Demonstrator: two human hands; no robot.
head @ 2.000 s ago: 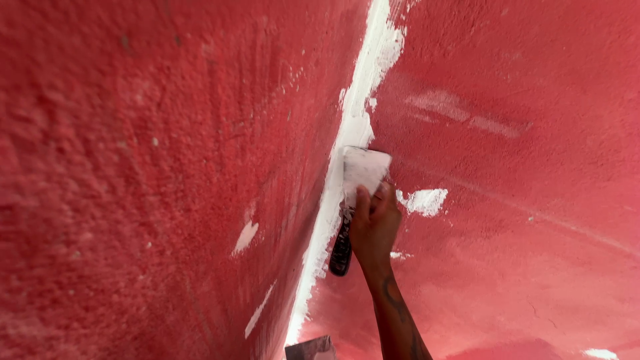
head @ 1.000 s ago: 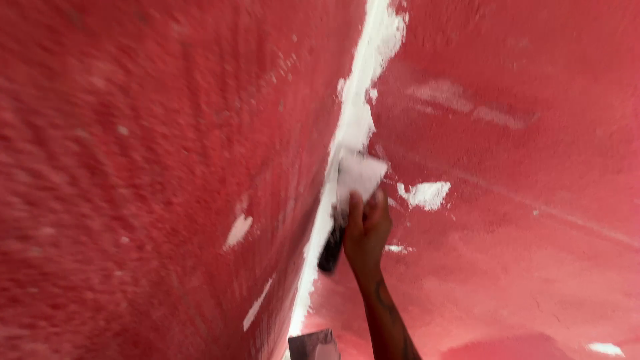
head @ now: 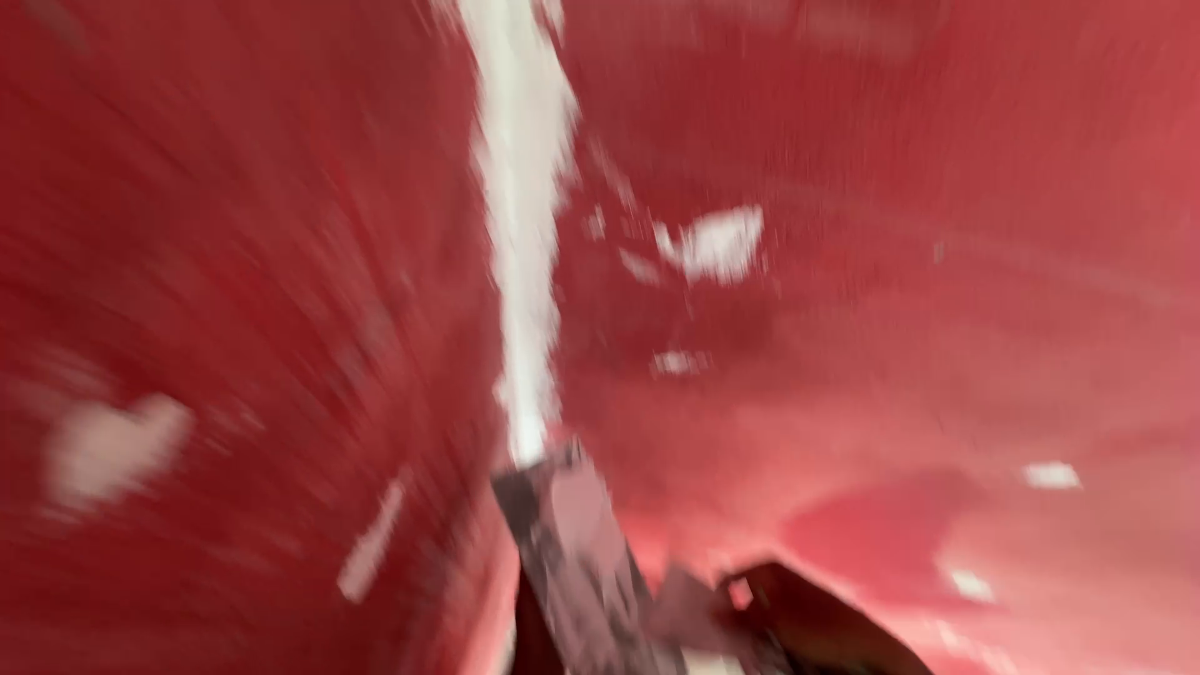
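A wide flat metal plate (head: pixel 586 553) smeared with putty rises from the bottom edge, below the white putty strip (head: pixel 525 216) along the corner seam. Behind its lower left edge, a dark shape appears to be my left hand (head: pixel 534 633), mostly hidden. To the right, my right hand (head: pixel 816 619) grips a putty knife (head: pixel 689 609), its blade close to or against the plate; blur hides the exact contact. The knife's handle is not clearly visible.
A rough red wall (head: pixel 234 281) stands close on the left. Another red surface (head: pixel 937 328) spreads to the right, bearing a white putty patch (head: pixel 722 244) and smaller ones. More pale patches (head: pixel 117 450) mark the left wall.
My right hand and the putty knife have moved from the corner seam down to the plate. The plate shows more fully. The view has shifted and is blurred.
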